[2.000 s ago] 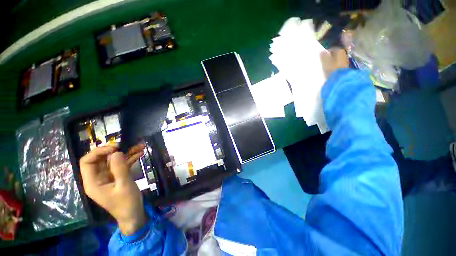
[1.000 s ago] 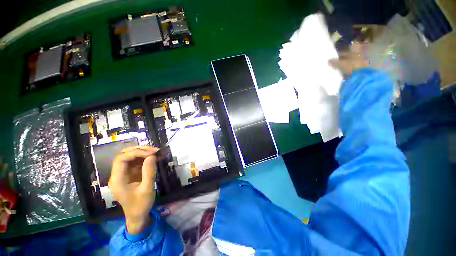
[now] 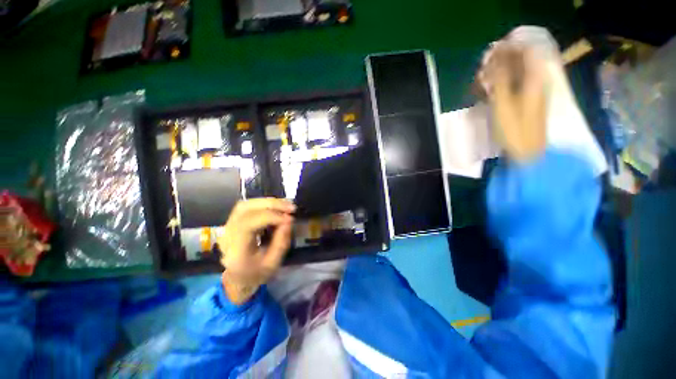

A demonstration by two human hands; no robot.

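Observation:
A black two-slot tray (image 3: 152, 222) holds two opened electronic units. In the left unit, a dark grey square sheet (image 3: 210, 197) covers the central panel. My left hand (image 3: 256, 237) pinches the left corner of a black sheet (image 3: 335, 181), which lies tilted over the right unit's panel; a bright wedge of the panel shows at its left. Whether the sheet touches the panel cannot be told. My right hand (image 3: 521, 100) is blurred over the large white paper stack (image 3: 567, 118) at right; its fingers are unclear.
A white-edged strip with black squares (image 3: 411, 141) lies right of the tray, with white liner squares (image 3: 467, 141) beyond it. A clear plastic bag (image 3: 100, 189) lies left, a red bin (image 3: 22, 233) far left. Two more units (image 3: 122, 33) lie behind. Clear plastic (image 3: 645, 111) is far right.
The view has shifted, moving the tray rightward in the picture. My left hand has moved from the left unit towards the right one, whose bright panel is now mostly covered by the black sheet.

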